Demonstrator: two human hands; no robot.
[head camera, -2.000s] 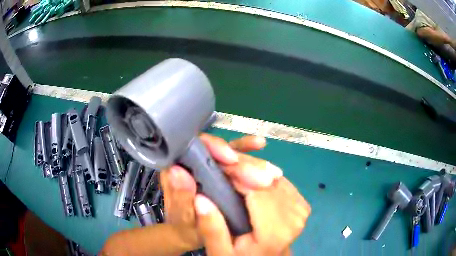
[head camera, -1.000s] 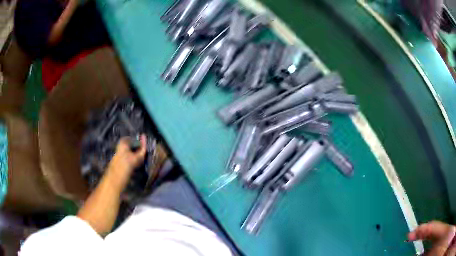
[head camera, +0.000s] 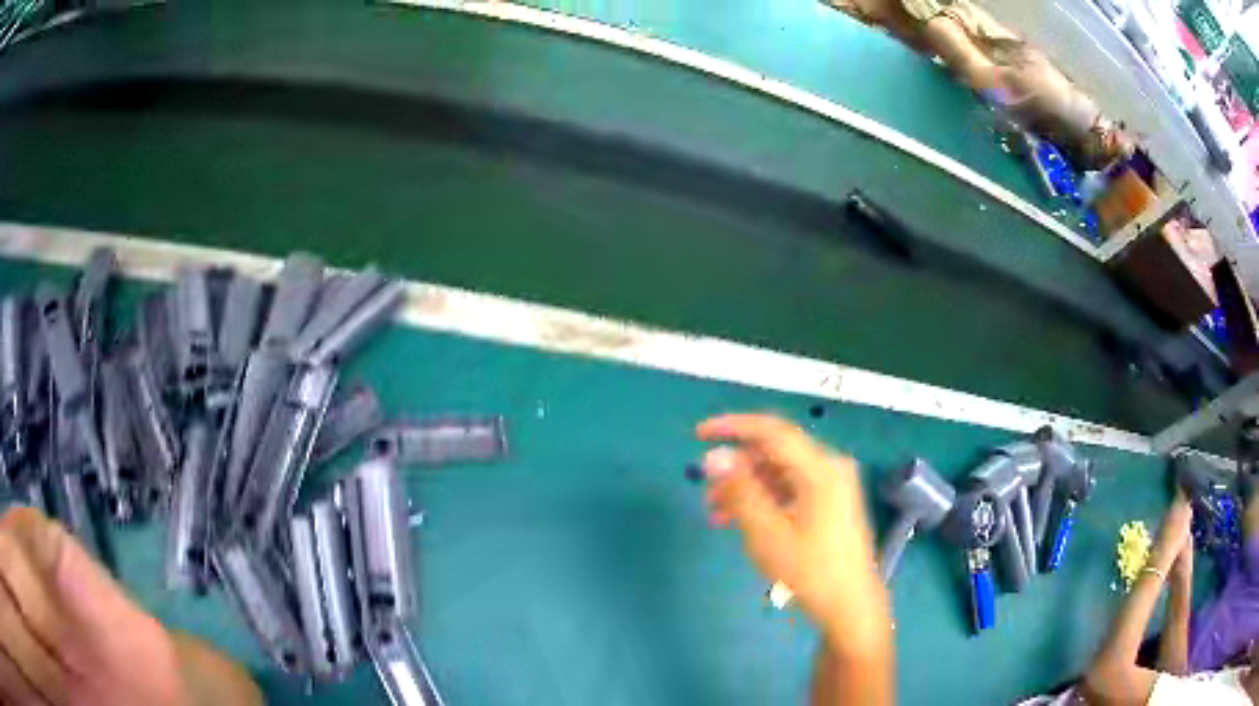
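My right hand (head camera: 794, 517) is over the middle of the bench, fingers apart and partly curled, holding nothing visible. My left hand (head camera: 83, 621) is at the lower left, blurred and cut off by the edge, fingers extended and seemingly empty, near the pile. Loose grey handle covers (head camera: 283, 435) lie piled at the left. Several fan units lie at the right: a grey one (head camera: 918, 497) just beside my right hand, and others, one with its round grille up and a blue battery (head camera: 982, 593) showing in its handle.
A dark green conveyor belt (head camera: 552, 207) with pale edging (head camera: 594, 335) runs behind the bench (head camera: 552, 579). A small white scrap (head camera: 780, 594) lies by my right wrist. Another person's arms (head camera: 1160, 579) are at the right near small yellow pieces (head camera: 1132, 549). A person's arm (head camera: 967, 55) is opposite.
The fan held in both hands two seconds ago is gone from them. My left hand has come back from the box of grey parts. The view has swung back right, over the bench.
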